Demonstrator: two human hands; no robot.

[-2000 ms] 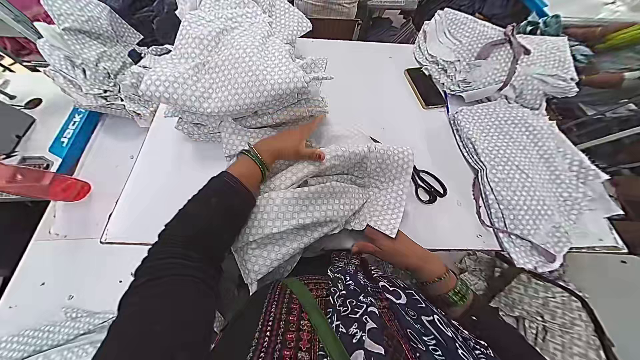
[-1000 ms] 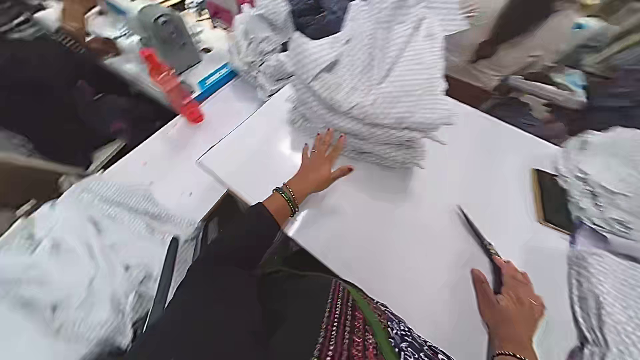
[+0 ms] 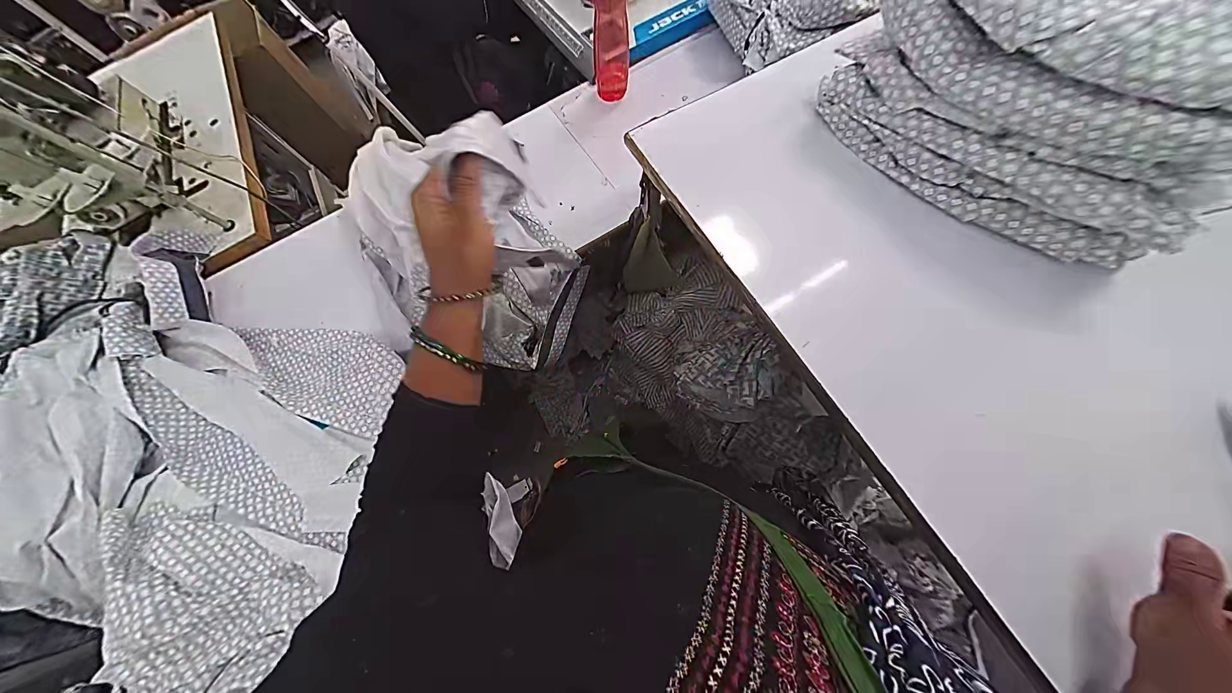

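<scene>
My left hand [image 3: 454,231], blurred and with bangles at the wrist, grips a bunched white and grey patterned garment piece [image 3: 395,192] over the left table surface. Part of that cloth hangs down by the gap between the tables. My right hand [image 3: 1182,616] shows only partly at the lower right edge, over the white tabletop [image 3: 943,414]; whether it holds anything cannot be seen. A dark blurred sliver lies at the right edge above it. The stack of patterned grey fabric pieces [image 3: 1011,164] rests on the tabletop at the upper right.
More patterned garments [image 3: 221,462] lie heaped at the left. A sewing machine part [image 3: 106,183] stands behind them. Cloth pieces [image 3: 712,356] fill the gap below the table edge. A red translucent object [image 3: 611,53] lies at the top, beside a blue strip [image 3: 674,21].
My left hand has left the white tabletop and taken hold of a garment piece at the left. The view has swung left. My right hand held scissors one second ago.
</scene>
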